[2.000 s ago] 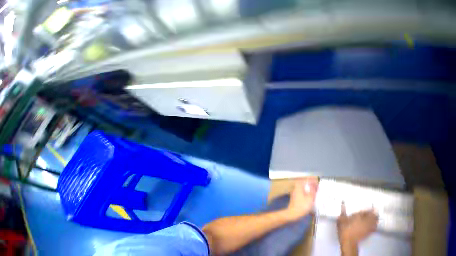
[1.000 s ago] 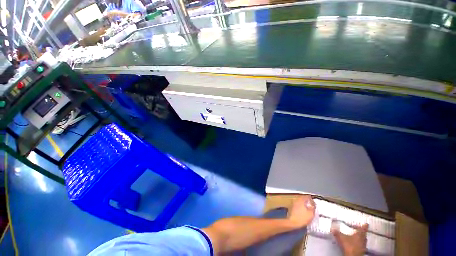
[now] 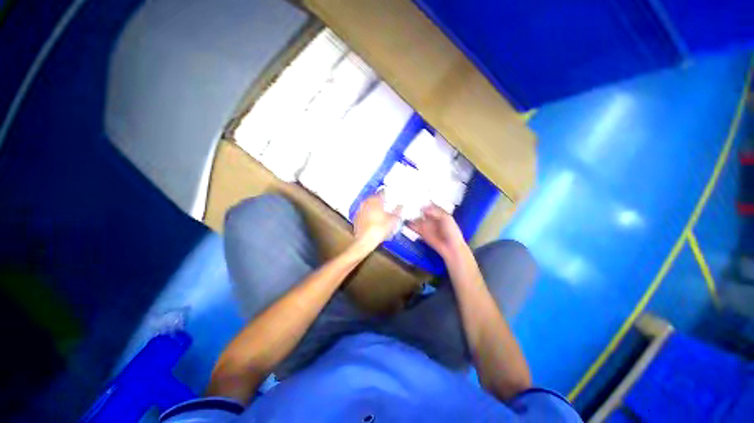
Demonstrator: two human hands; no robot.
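An open cardboard carton [image 3: 471, 99] stands before my knees. Packed rows of white bagged parts [image 3: 306, 107] fill its far left side. A blue basket [image 3: 475, 202] sits at its near right end, with loose white parts [image 3: 430, 173] piled in it. My left hand [image 3: 376, 221] and my right hand [image 3: 436, 229] are close together over the basket's near edge. Their fingers are closed on a pale, crinkled plastic bag [image 3: 403, 221] between them. The bag is blurred and its contents cannot be made out.
A large grey-white panel [image 3: 178, 91] stands left of the carton. A blue plastic stool [image 3: 145, 384] is cut off at the lower left. Blue bins [image 3: 570, 41] stand beyond the carton. A blue bin on a wooden pallet [image 3: 641, 368] is at the lower right. Yellow lines cross the blue floor [image 3: 595, 198].
The view has swung right and down onto the carton. Both hands have moved from the packed rows to the basket, which now shows, and they hold a bag between them.
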